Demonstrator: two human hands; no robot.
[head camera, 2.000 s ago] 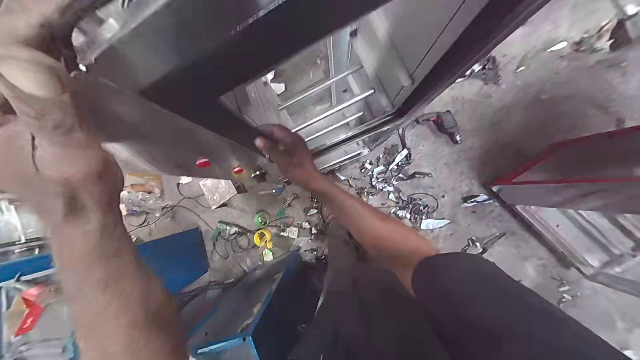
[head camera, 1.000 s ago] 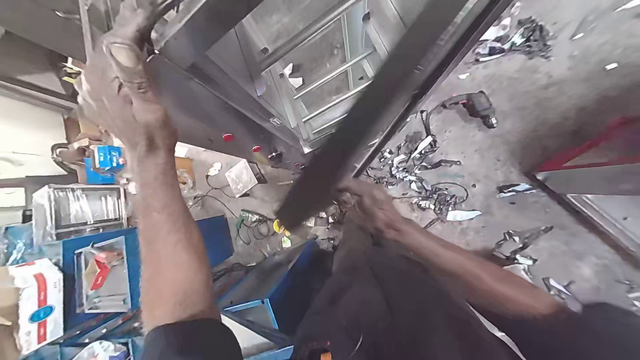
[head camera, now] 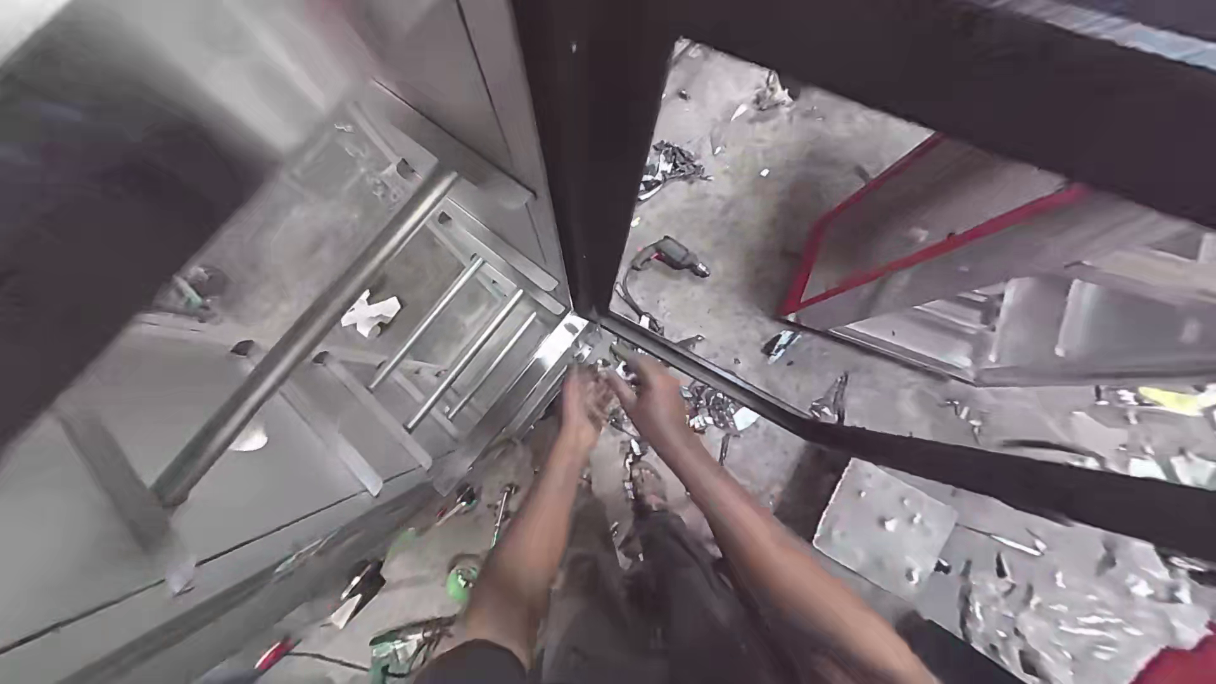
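Observation:
A metal cabinet with several crossbars stands at the left, and its dark-framed door is swung out to the right. My left hand is by the cabinet's lower corner, beside a shiny metal edge strip. Close to its right, my right hand is raised near the lower bar of the door frame, fingers partly curled. Blur hides whether either hand holds some small part. A steel tube crosses the cabinet's inside.
A corded power drill lies on the concrete floor beyond the door. Metal scraps are scattered near my feet. A red-edged cabinet stands at the right, a speckled flat sheet lower down. A green round object lies at lower left.
My left hand has come down from the upper left to beside my right hand. The dark frame, in front of my right hand earlier, now spreads to the right. The view has shifted greatly.

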